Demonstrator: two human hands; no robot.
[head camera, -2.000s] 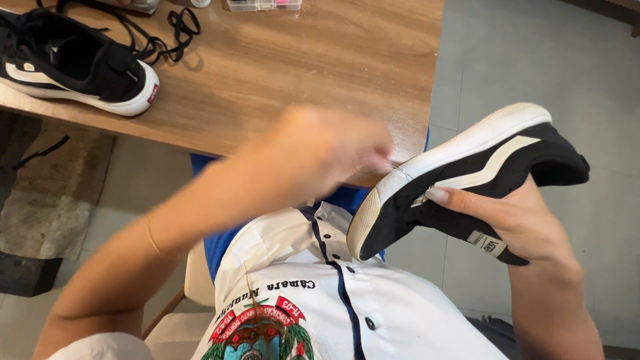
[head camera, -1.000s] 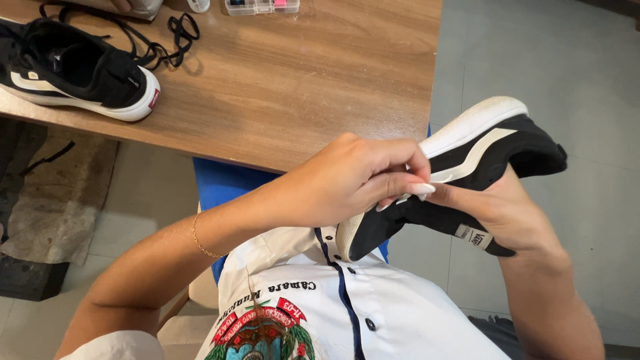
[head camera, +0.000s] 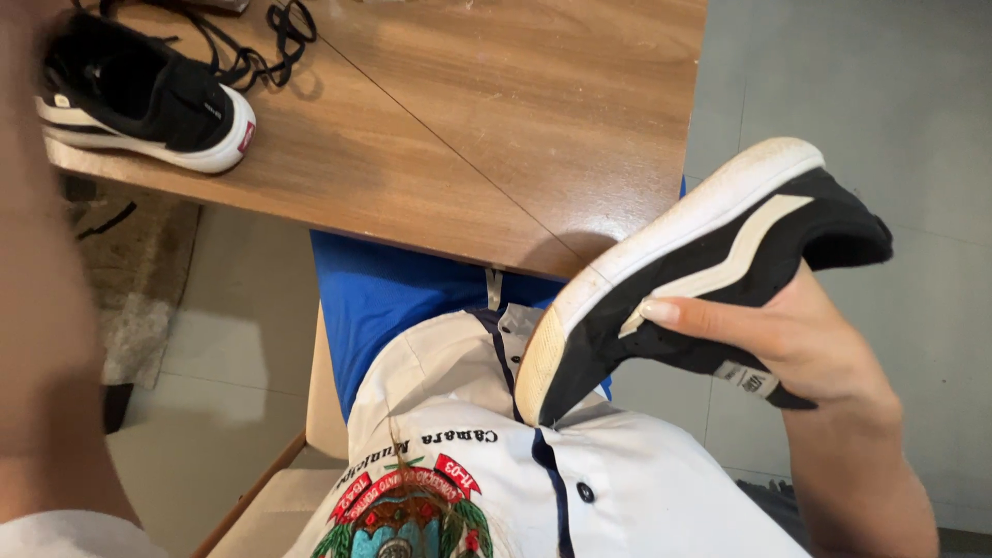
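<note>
My right hand (head camera: 806, 333) grips a black shoe (head camera: 690, 271) with a white sole and a pale side stripe, its thumb on the stripe and its other fingers hidden. The shoe is tilted, toe down against my shirt. A thin dark thread (head camera: 434, 136) runs straight from the sole's edge near the toe towards the upper left, over the table. My left forearm (head camera: 46, 310) is raised at the left edge; the hand is outside the frame. Another black shoe (head camera: 186, 108) sits on the table's left part, with black laces (head camera: 283, 58) beside it.
The wooden table (head camera: 496, 155) has its near edge just in front of my lap and its right edge near the held shoe. A pale chair seat (head camera: 271, 496) is under me. A worn mat (head camera: 147, 310) lies on the tiled floor at the left.
My left hand has moved from the shoe's toe area out of view, and its forearm now rises at the left. The thread now shows stretched across the table. My right hand still holds the shoe.
</note>
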